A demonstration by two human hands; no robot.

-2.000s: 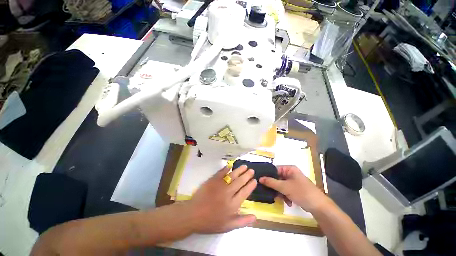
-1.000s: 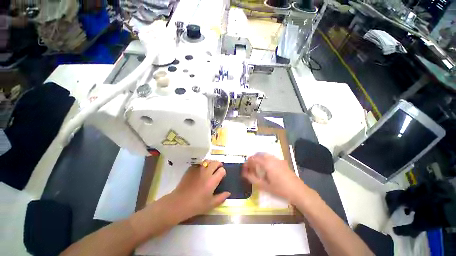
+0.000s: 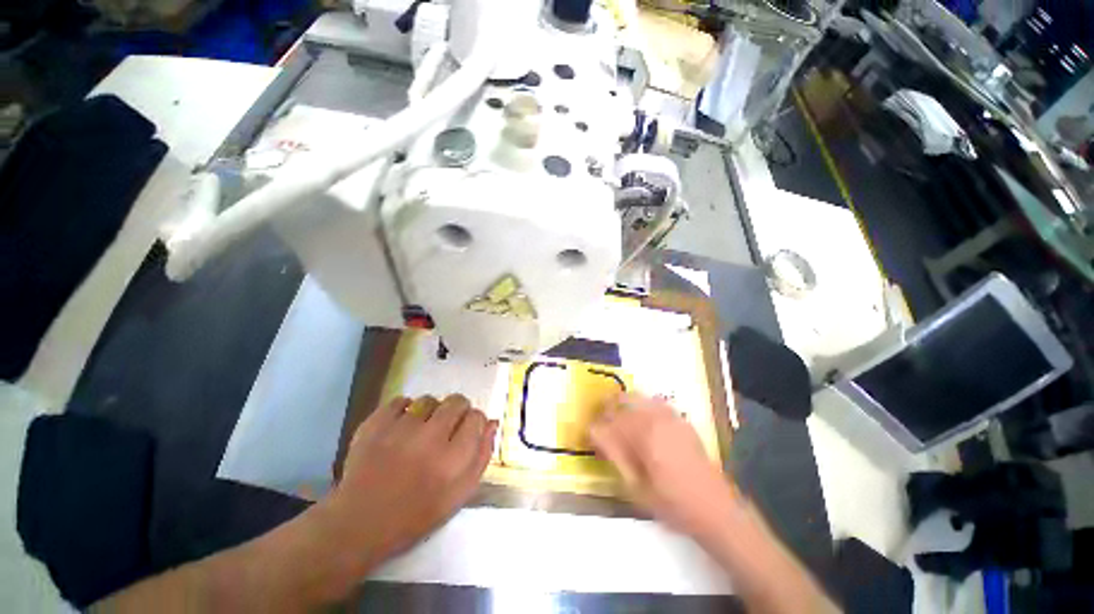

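The sewing template (image 3: 710, 360), brown-bordered with white and yellow inside, lies on the dark machine bed under the machine head. The yellow template flap (image 3: 558, 408) lies flat over the window, with a black rounded outline showing in it. My right hand (image 3: 648, 450), slightly blurred, is on the flap's right part; its fingertips are bent. My left hand (image 3: 420, 450) rests on the template's left part, fingers curled, left of the flap. Whether anything is under its fingers is hidden.
The white machine head (image 3: 504, 240) stands just behind the flap. Black fabric pieces lie left (image 3: 86, 504) and right (image 3: 769, 374) of the template. A white sheet (image 3: 294, 402) is at the template's left. A control screen (image 3: 960, 360) and tape roll (image 3: 791, 274) are at the right.
The yellow flap now covers the window where the black piece lay exposed. My left hand has moved left off the piece. My right hand has moved from the piece onto the flap.
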